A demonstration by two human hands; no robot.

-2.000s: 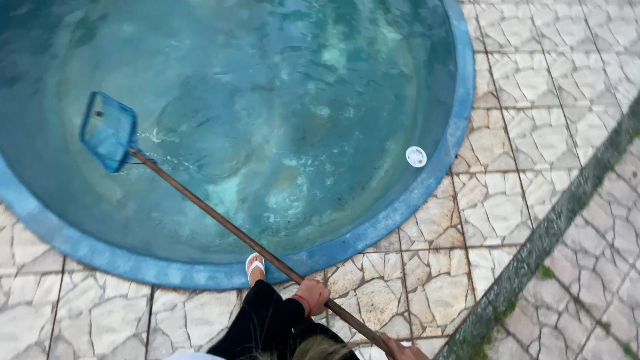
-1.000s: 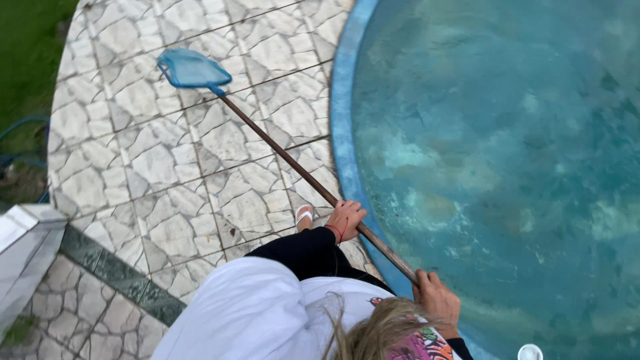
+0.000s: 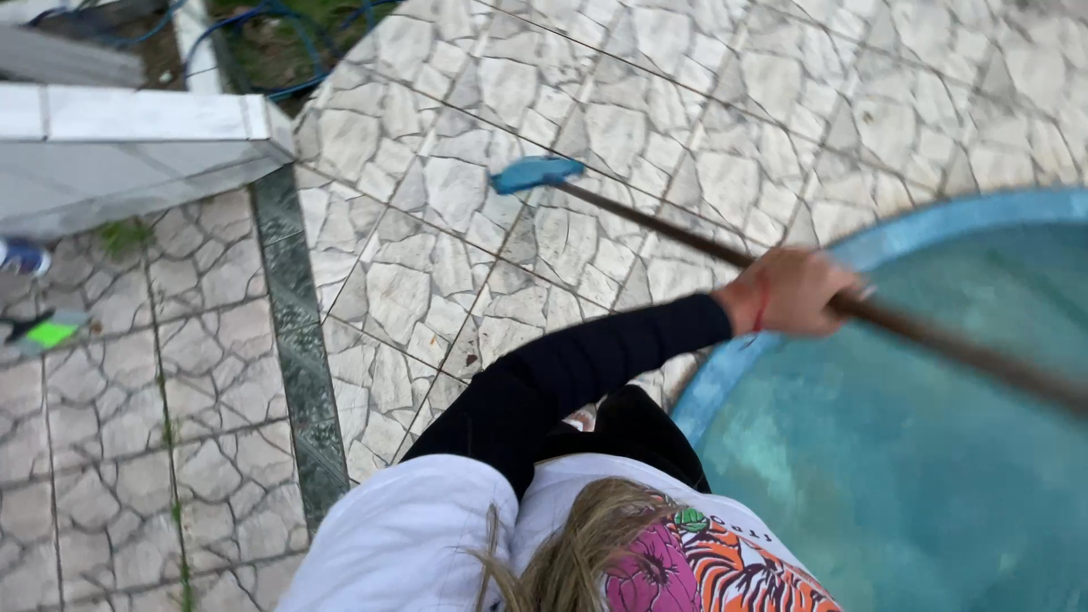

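My left hand (image 3: pixel 790 291), with a red string at the wrist and a dark sleeve, is closed around the brown pole (image 3: pixel 952 340) of a pool skimmer. The pole runs from the upper left, where the blue skimmer net (image 3: pixel 535 173) is over the stone-patterned tiles, to the right edge, where it is blurred. My right hand is outside the view. Below the pole lies the round pool (image 3: pixel 892 476) with its blue rim (image 3: pixel 943 223).
A white-tiled low wall (image 3: pixel 153 115) stands at the upper left, with blue hoses (image 3: pixel 293 42) behind it. A dark green tile strip (image 3: pixel 293 314) crosses the paving. A green and dark object (image 3: pixel 51 333) and a blue-and-white item (image 3: pixel 24 257) lie at the far left.
Two seconds ago the net was over the pool water; one second ago it was over the paving, where it remains. My right hand has left the view, which has swung strongly toward the low wall.
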